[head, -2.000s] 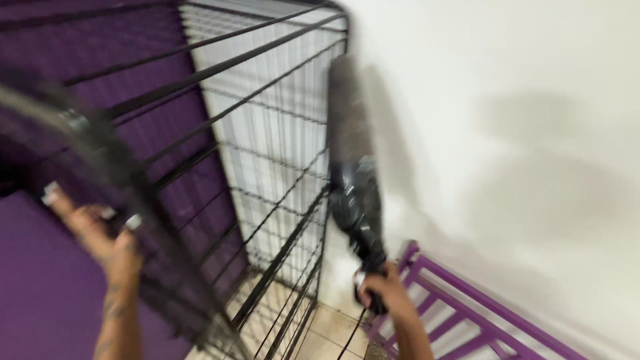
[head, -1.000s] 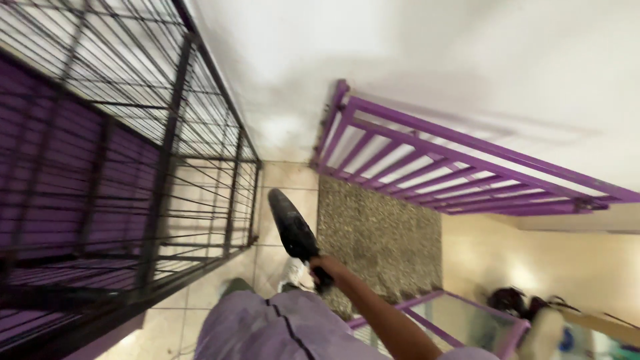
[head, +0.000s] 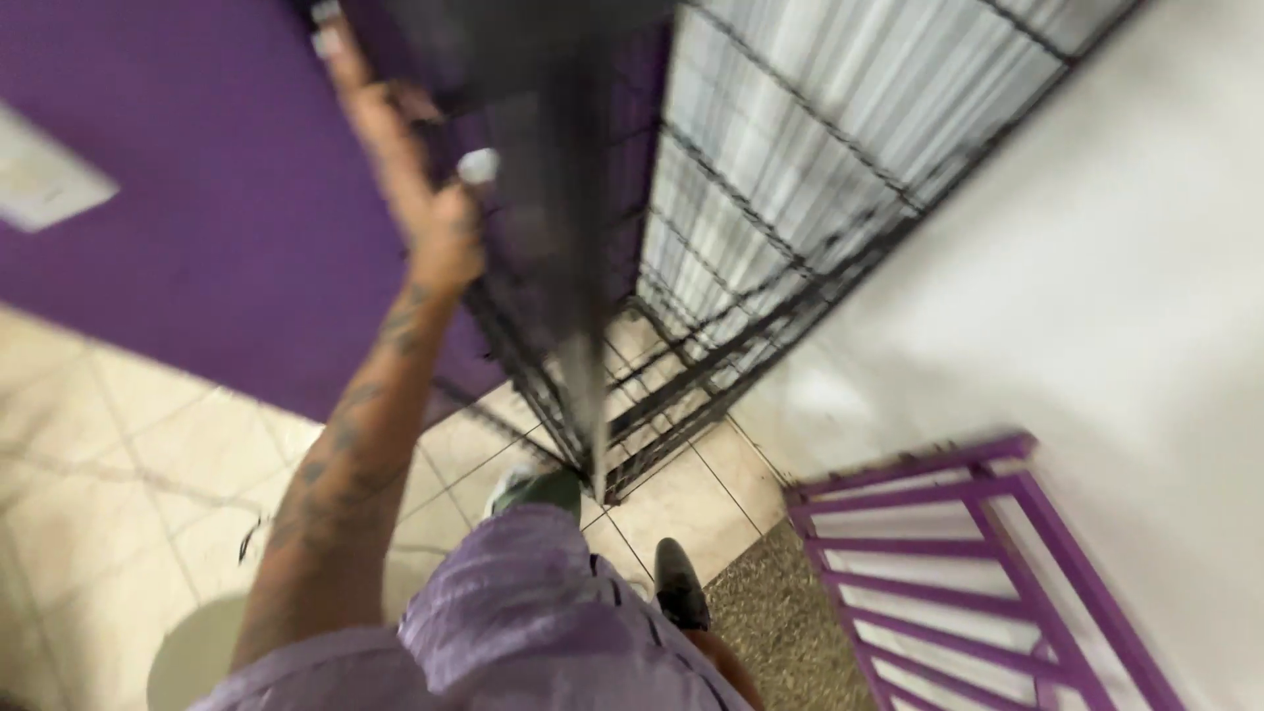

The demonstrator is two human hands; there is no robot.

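Observation:
My left hand (head: pixel 420 188) is raised at the upper left, its fingers stretched out and its thumb apart. It lies against the dark edge of a black wire cage panel (head: pixel 583 178), which is blurred; whether it presses on the panel cannot be told. Low in the middle, a black hand-held tool (head: pixel 676 583) points up from my right hand (head: pixel 709 647). That hand is small in view and partly hidden beside my purple clothing, with its fingers closed around the tool's near end. The cage's wire side (head: pixel 790 247) stretches toward the upper right.
A purple panel (head: pixel 197 197) stands at left with a white plate on it. A purple slatted metal gate (head: pixel 938 592) stands at lower right by a white wall (head: pixel 1116 247). Below are floor tiles (head: pixel 128 415), a speckled mat (head: pixel 780 622) and a pale round object (head: pixel 197 652).
The view has swung back toward the cage, and my left hand, out of view a second ago, shows again. Two seconds ago the black tool was raised beside the cage; now it is low.

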